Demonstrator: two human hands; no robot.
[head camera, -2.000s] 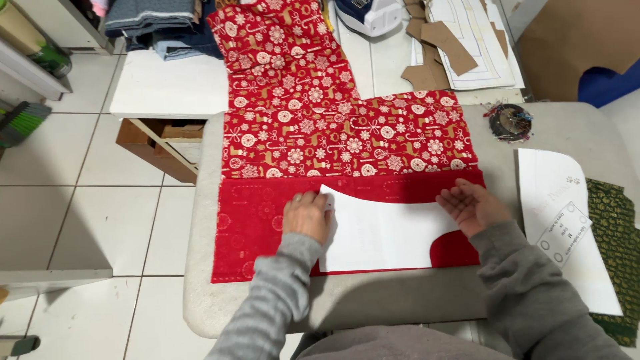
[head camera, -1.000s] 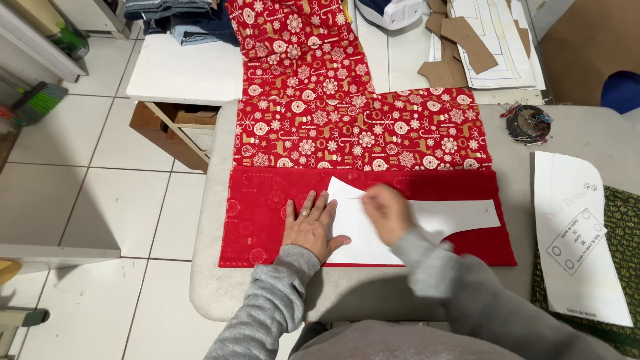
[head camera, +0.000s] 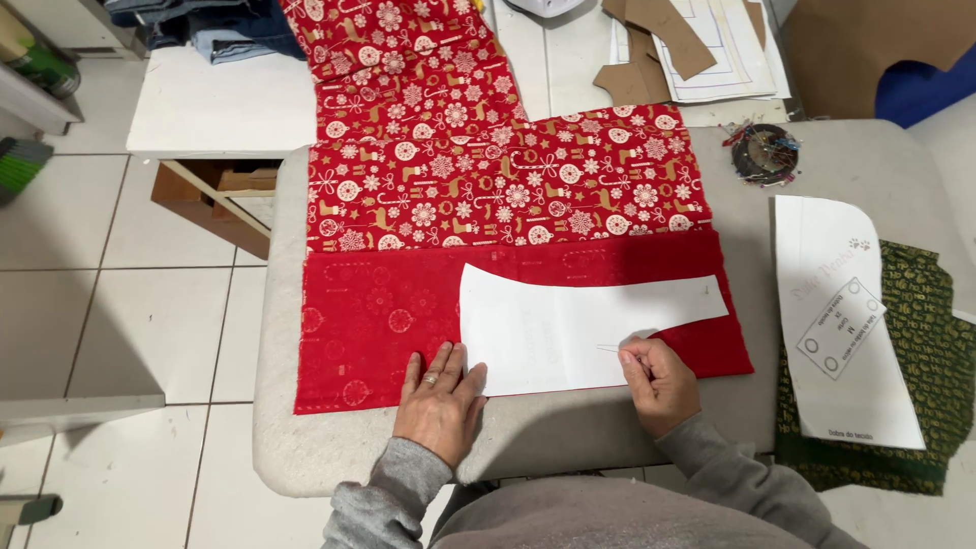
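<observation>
A white paper pattern piece (head camera: 549, 328) lies on the folded-over strip of red Christmas-print fabric (head camera: 488, 183), whose plain reverse shows beneath it. My left hand (head camera: 441, 404), a ring on one finger, rests flat with fingers apart on the red strip and the pattern's lower left corner. Pinched in my right hand (head camera: 659, 381) are thin sewing pins (head camera: 608, 348), their tips pointing left over the paper's lower right part. How many pins there are cannot be told. A round pincushion (head camera: 765, 155) full of pins stands beyond the fabric at the right.
The fabric lies on a grey padded board (head camera: 343, 450). At right, another white pattern piece (head camera: 839, 305) overlaps green printed fabric (head camera: 934, 381). Brown card templates (head camera: 671, 38) and papers lie at the back right. Folded denim (head camera: 221, 30) sits on a white table (head camera: 221, 103) with an open drawer.
My right hand has moved from the middle of the pattern to its lower right part, with pins now visible in its fingers. My left hand has shifted down toward the pattern's lower left corner.
</observation>
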